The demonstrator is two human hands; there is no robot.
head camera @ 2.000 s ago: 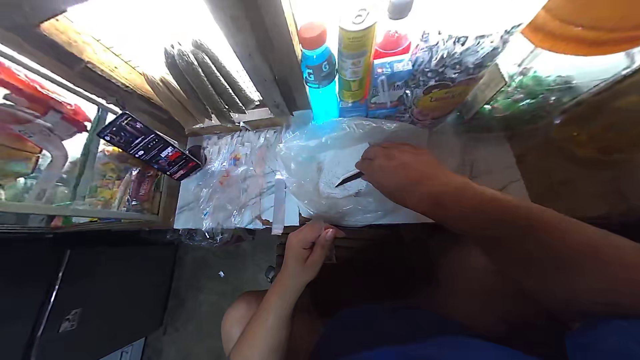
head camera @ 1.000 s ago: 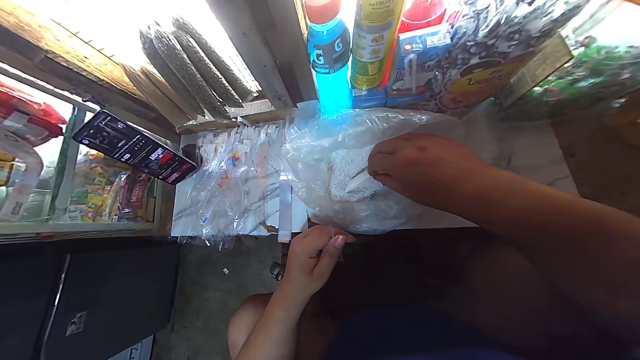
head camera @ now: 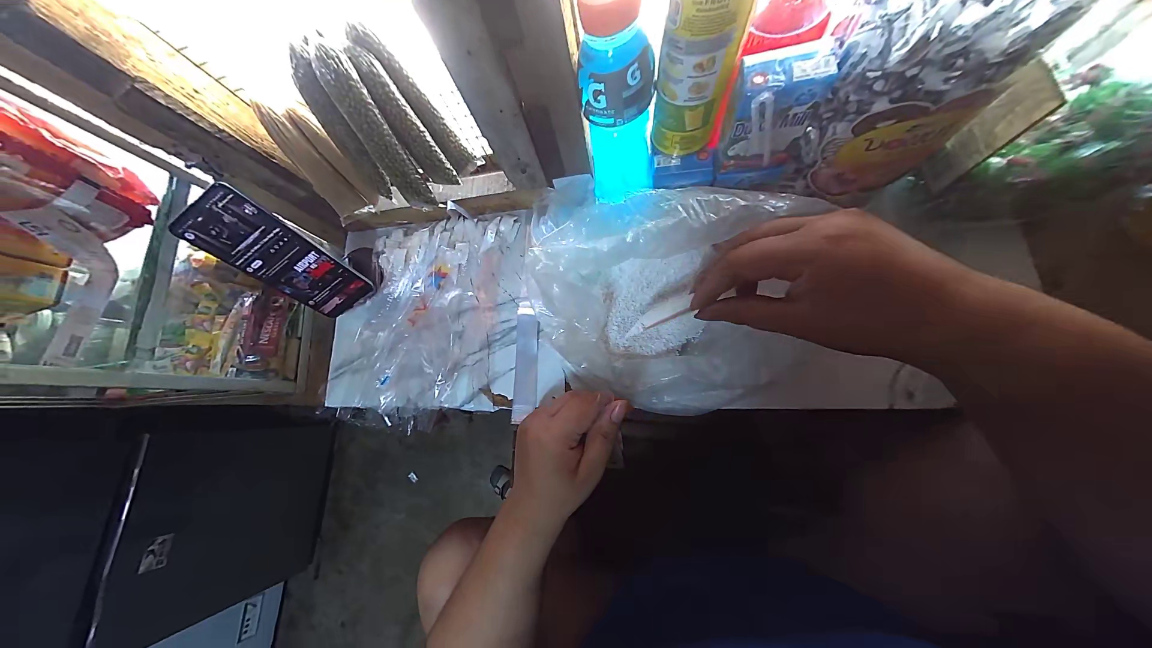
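Note:
A clear plastic bag [head camera: 720,378] lies open on the narrow table, with white granules [head camera: 652,288] inside it. Over the granules, my right hand [head camera: 774,274] pinches a thin, pale, pointed tool [head camera: 661,317] whose tip touches them; its exact kind is unclear. My left hand [head camera: 571,441] is at the table's front edge, thumb and fingers closed at the bag's lower rim; whether it grips a bit of plastic cannot be told. A narrow clear plastic sleeve [head camera: 525,360] lies just above that hand. Left of it are many thin clear plastic packets [head camera: 441,306].
A phone [head camera: 270,247] leans at the table's left end. Behind the bag stand a blue Gatorade bottle [head camera: 616,108], a yellow can [head camera: 697,81], a blue carton [head camera: 774,108] and snack packs [head camera: 900,135]. A glass-sided case with goods [head camera: 225,315] is at left.
My right hand still works over the granules; the pale tool now shows more plainly than a second ago. My left hand stays at the table edge. The view has come closer since two seconds ago.

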